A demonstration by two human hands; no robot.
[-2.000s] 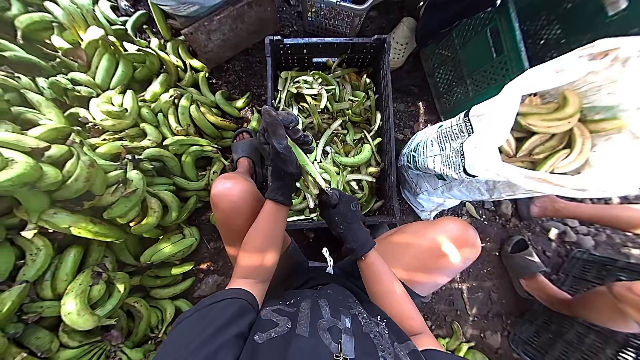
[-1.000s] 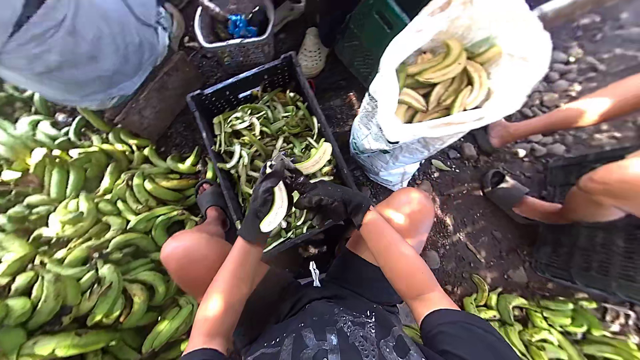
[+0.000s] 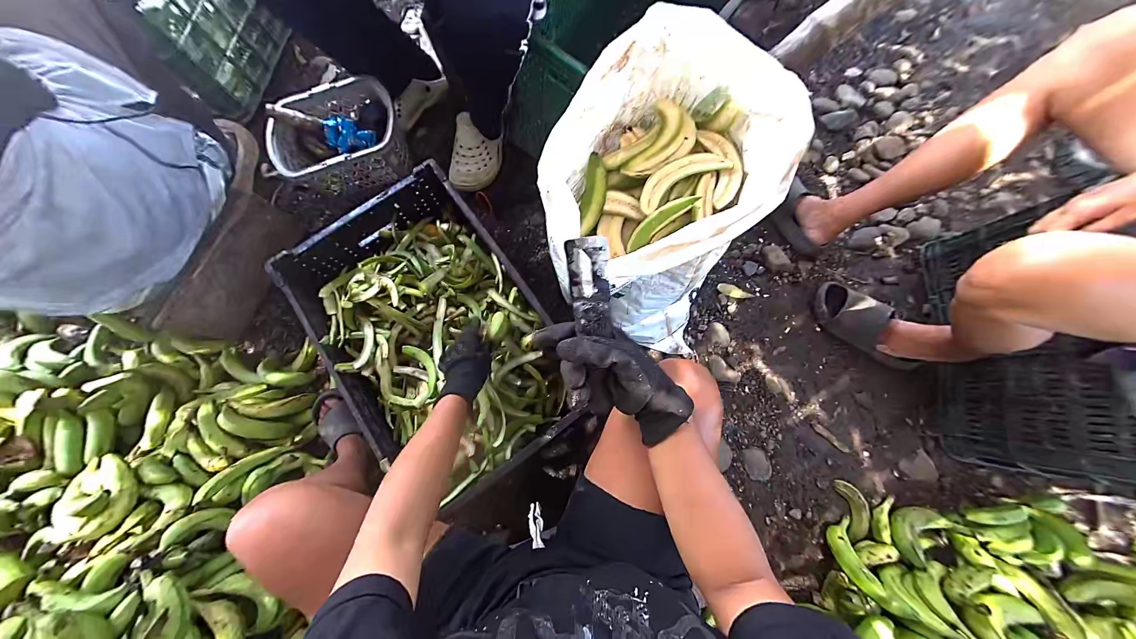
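My left hand (image 3: 467, 362), in a dark glove, reaches down onto green peels (image 3: 417, 293) in a black plastic crate (image 3: 306, 302); whether its fingers hold anything cannot be told. My right hand (image 3: 617, 377), also gloved, is closed around the dark handle of a short flat-bladed tool (image 3: 587, 275), its blade pointing away from me. Just beyond the blade stands a white woven sack (image 3: 674, 53), open at the top, with peeled plantains (image 3: 688, 169) and some green-skinned pieces inside.
Green plantains (image 3: 106, 497) are heaped at the left, with another pile (image 3: 958, 568) at lower right. A grey basket (image 3: 355, 160) stands behind the crate. Another person's leg (image 3: 932, 146) and a dark crate (image 3: 1021, 408) are at the right. Someone in light clothing (image 3: 98, 195) is at upper left.
The peeled plantain held one second ago is no longer in my hands. My left hand has lowered onto the peels; my right has moved right, beside the sack. The view has shifted.
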